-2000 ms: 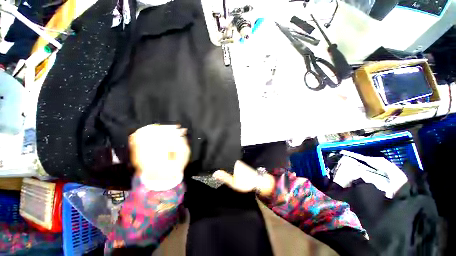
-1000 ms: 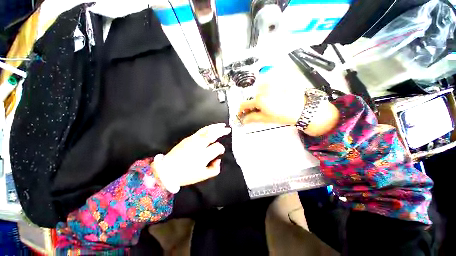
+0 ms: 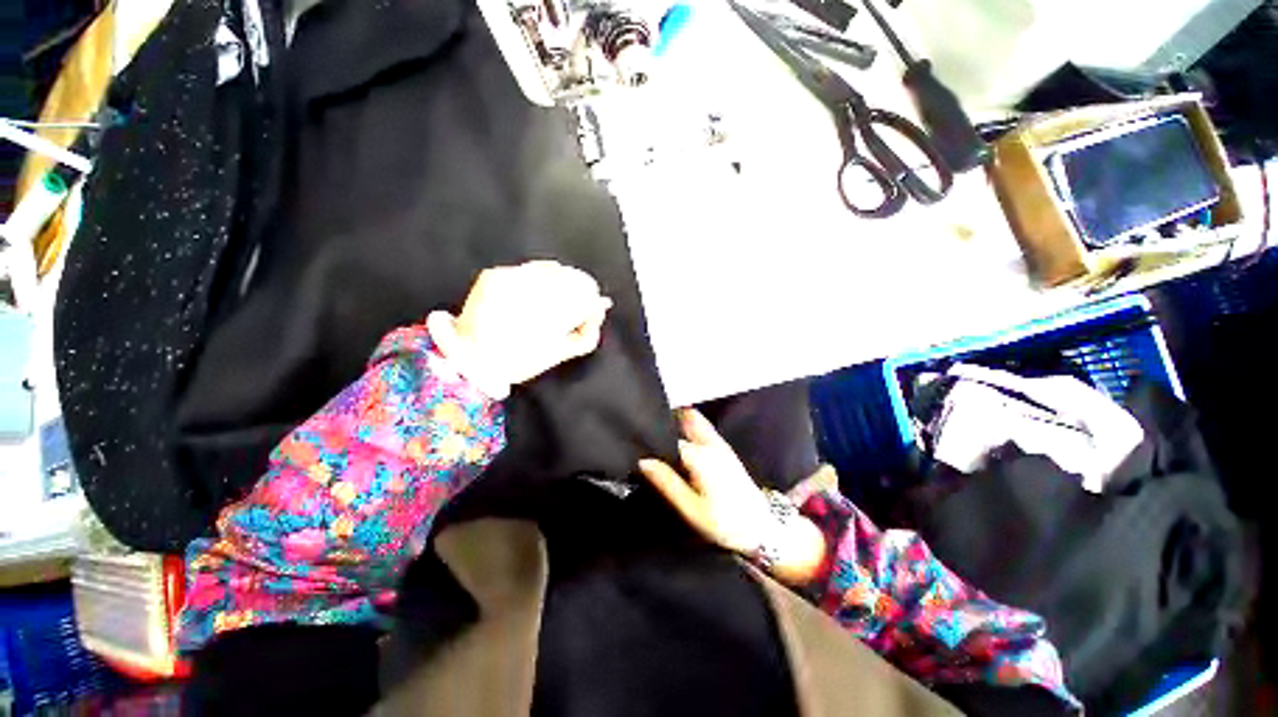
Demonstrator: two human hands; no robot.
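Observation:
The plain black fabric panel [image 3: 435,182] lies over the table and hangs over its front edge towards the lap. My left hand [image 3: 533,319] rests on it, fingers curled; whether it pinches the cloth is hidden. My right hand [image 3: 712,483] is at the cloth's lower right corner below the table edge, thumb and fingers spread around it; a grip is unclear. The speckled black fabric piece [image 3: 140,280] lies at the left. The presser foot [image 3: 586,129] is at the panel's right edge near the top, with the round metal part [image 3: 624,39] beyond it.
Fabric shears [image 3: 872,154] and a black-handled tool [image 3: 942,119] lie right of the foot. A phone [image 3: 1138,178] sits in an open box [image 3: 1030,210] at the right. Below is a blue plastic basket [image 3: 1030,336] with black and white cloth.
My right hand has moved from beside the foot down to the cloth's lower corner. My left hand has shifted slightly up and left. The view has shifted; the machine head has left it.

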